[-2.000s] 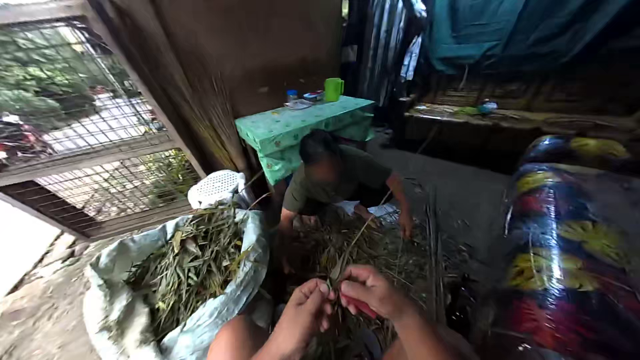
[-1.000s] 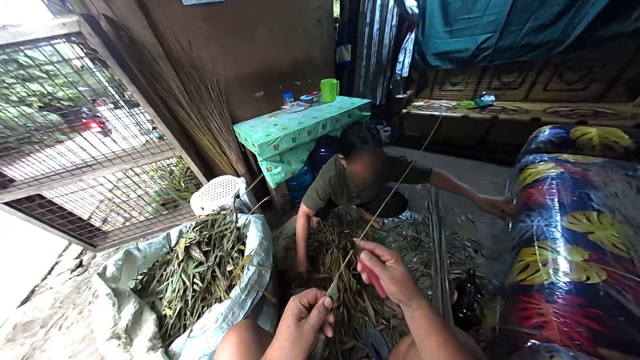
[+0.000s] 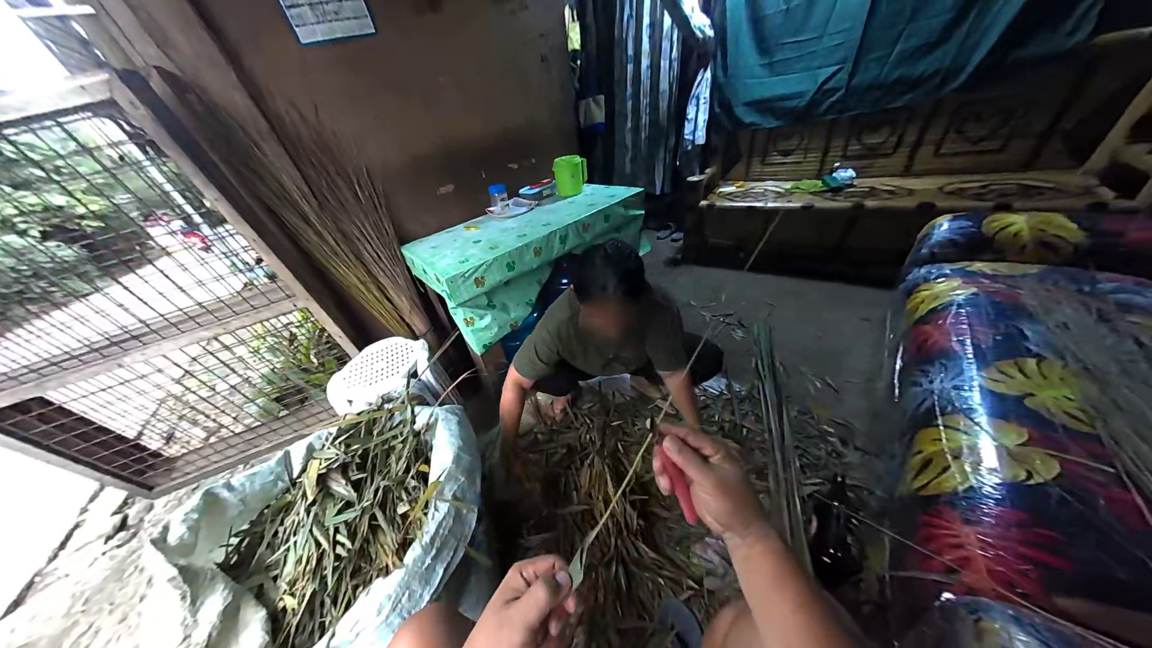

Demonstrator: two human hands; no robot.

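Observation:
My left hand (image 3: 533, 605) pinches the lower, leafy end of a long thin plant stalk (image 3: 615, 498) between thumb and fingertips. Farther up, my right hand (image 3: 713, 477) is closed on a red-handled tool (image 3: 677, 484), whose working end is hidden or too small to make out, and the stalk passes right at those fingers. Beyond them the stalk slants up toward the right. Beneath both hands lies a heap of cut, dry leaves (image 3: 621, 540) on the floor.
A person (image 3: 598, 333) crouches just ahead, hands down at the leaf heap. Left stands a white sack (image 3: 454, 477) of leaves beside a white perforated stool (image 3: 378, 373). Behind are a table with green cloth (image 3: 504, 247) and leaning sticks (image 3: 360, 243). Plastic-covered leaf-print upholstery (image 3: 990, 423) is at right.
My hands were close together two seconds ago; they are now apart, the right one farther up the stalk. The crouching person's arm, stretched toward the upholstery one second ago, is back down at the leaves.

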